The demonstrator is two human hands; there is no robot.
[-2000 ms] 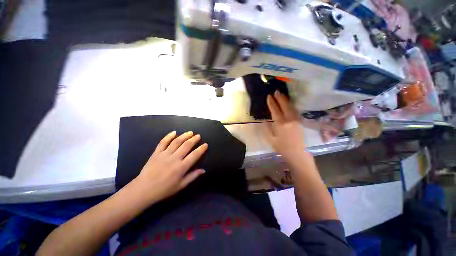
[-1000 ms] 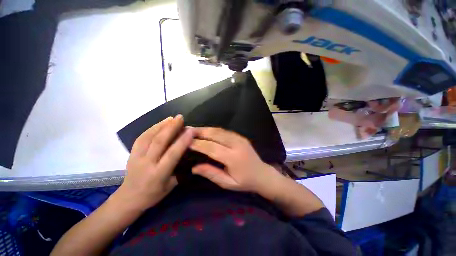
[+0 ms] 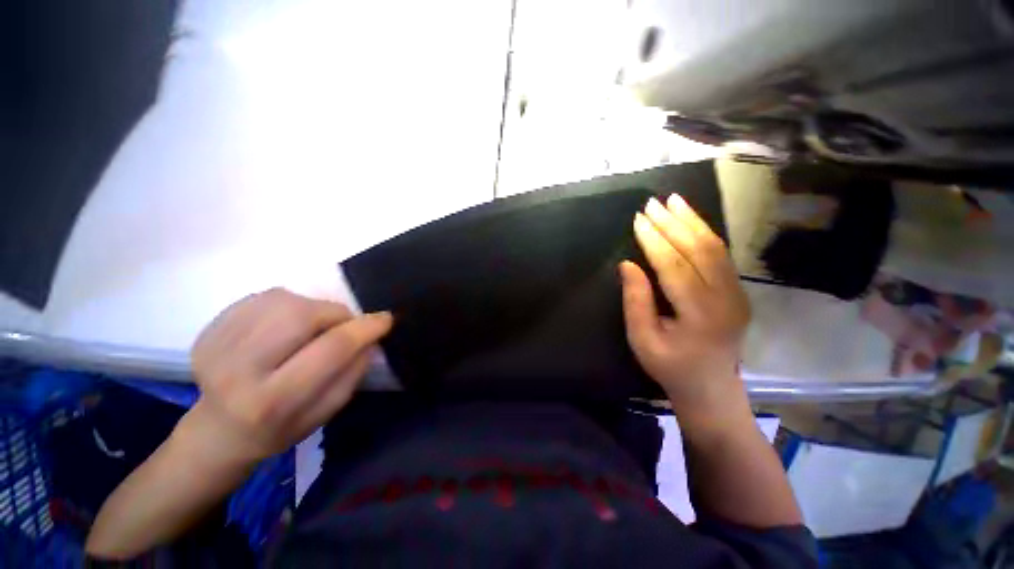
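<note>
A black cut panel [image 3: 523, 289] lies on the white table in front of the machine head, its upper right corner close to the presser foot area. My left hand [image 3: 291, 361] pinches the panel's left edge between thumb and fingers. My right hand [image 3: 692, 295] lies on the panel's right part with fingers spread, pressing it near the needle area. The white sewing machine head [image 3: 845, 67] is above right; the needle itself is not clear. Small black pieces [image 3: 834, 233] lie on the bed to the right.
Large black panels [image 3: 78, 111] lie at the table's left. Pink scraps [image 3: 928, 322] lie at the right. The table's ribbed front edge [image 3: 111, 353] runs in front of me. A blue plastic crate [image 3: 28, 456] is below left.
My left hand has moved left to the panel's left edge. My right hand has moved right and up onto the panel near the machine. The panel is turned straighter; the view is closer to the machine.
</note>
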